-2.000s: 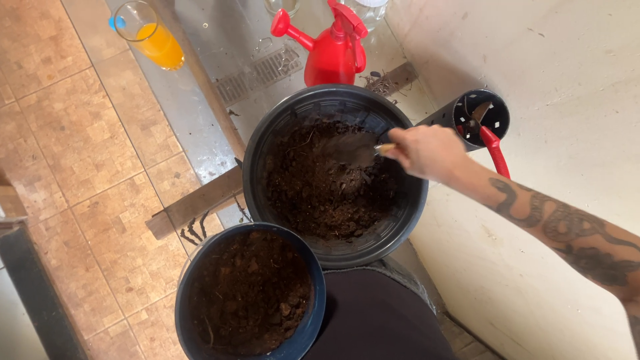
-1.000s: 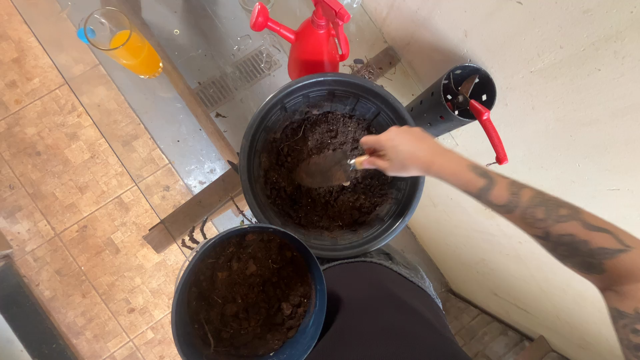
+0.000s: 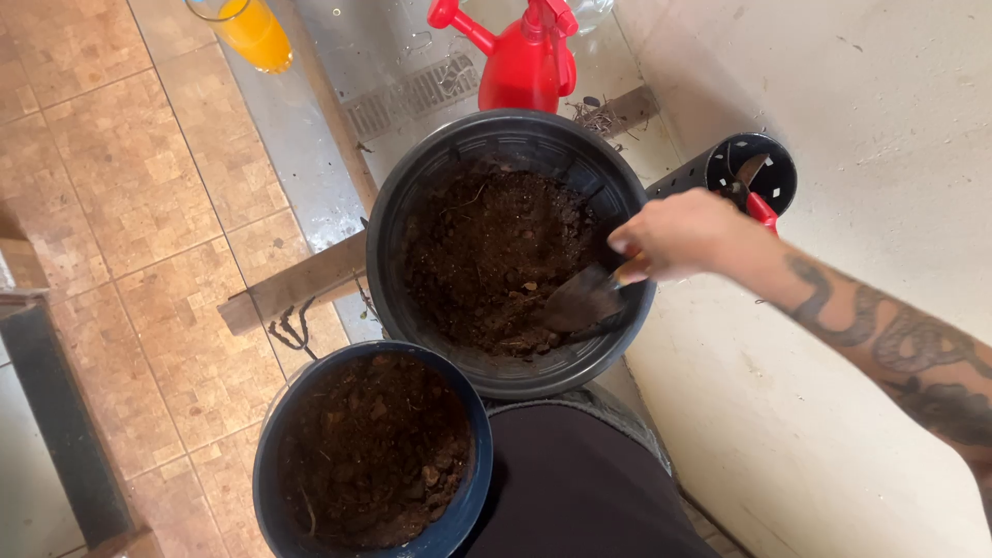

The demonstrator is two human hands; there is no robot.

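My right hand (image 3: 682,236) comes in from the right and grips the handle of a garden trowel (image 3: 583,299). The trowel's blade touches the dark soil (image 3: 496,240) at the lower right inside a large black plastic pot (image 3: 384,232). A smaller blue pot (image 3: 479,465), also holding soil and small chunks, stands at the lower left against the black one. My left hand is not in view.
Beyond the black pot stands a red spray bottle (image 3: 519,70). A perforated black cylinder (image 3: 694,174) at the right holds red-handled pruning shears (image 3: 761,209). A glass of orange drink (image 3: 260,35) stands upper left, near a metal drain grate (image 3: 411,93). A pale wall (image 3: 852,124) bounds the right side.
My right hand and the trowel have moved from the middle of the black pot's soil to its lower right side. The hand keeps its hold on the trowel.
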